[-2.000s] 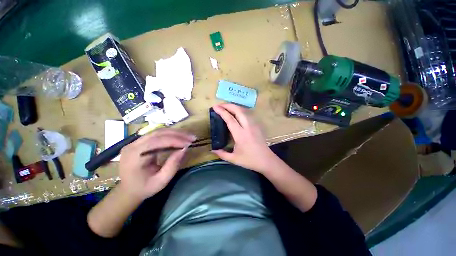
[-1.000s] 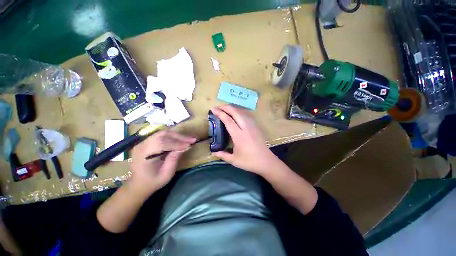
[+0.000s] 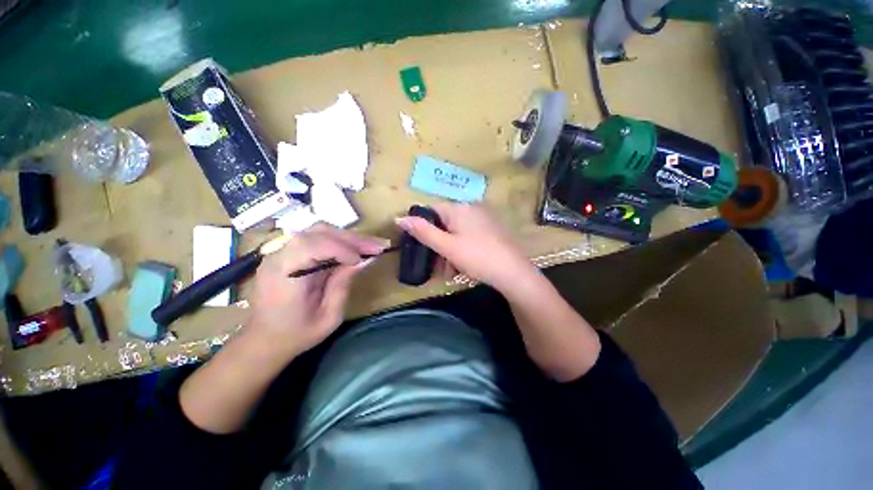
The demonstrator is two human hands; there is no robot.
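Note:
My right hand (image 3: 479, 244) holds a small black housing (image 3: 417, 256) upright over the bench's near edge, with the thumb across its top. My left hand (image 3: 308, 287) holds a thin dark pick or tweezers (image 3: 316, 268) between thumb and fingers. Its tip points right, at the housing's left side; whether it touches cannot be told. A black-handled brush (image 3: 206, 292) lies beside my left hand, its pale end partly hidden by the hand. A crumpled white cloth (image 3: 330, 144) lies behind the hands, and a pale blue printed block (image 3: 448, 179) lies behind the housing.
A bench grinder (image 3: 637, 163) with a lit red light stands right. A printed carton (image 3: 225, 144), white-topped block (image 3: 212, 263), blue-green block (image 3: 150, 300), clear cup (image 3: 88, 274) and second black housing (image 3: 36, 201) are left. A green piece (image 3: 413, 83) lies far. A person's dark sleeve (image 3: 847, 254) shows far right.
The housing has turned in my right hand and the thumb now lies over its top. My left hand has risen slightly with the pick. The view has shifted slightly, and a person appears at right.

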